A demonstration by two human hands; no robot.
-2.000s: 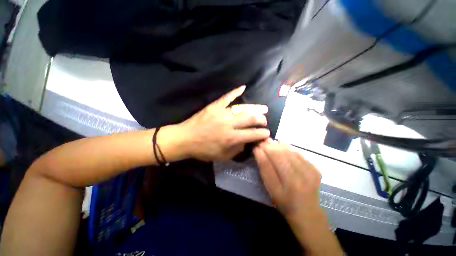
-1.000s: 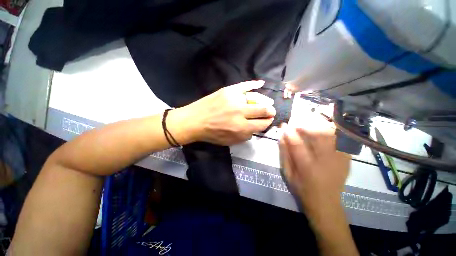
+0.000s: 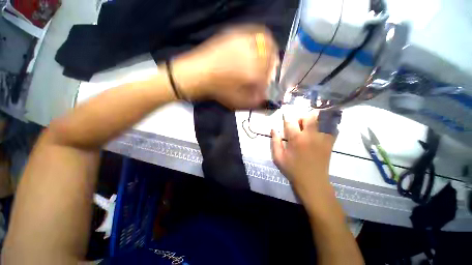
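The black garment lies on the machine table to the left of the white and blue sewing machine head. A black strip of cloth hangs over the table's front edge. My left hand is blurred and raised over the garment, its curled fingers close to the lit needle area; whether it grips cloth is hidden. My right hand is on the machine bed just in front of the needle area, fingers apart, nothing visible in them. A small dark grey piece is at its fingertips.
A dark thread lies between the hands. Green and blue slim tools, black-handled scissors and a black scrap lie at the right. A ruler strip runs along the front edge. A blue crate stands below.
My left hand has moved up and away from my right hand. The grey-black cloth between the hands is no longer there, and bare bed shows. My right hand has shifted slightly left in view.
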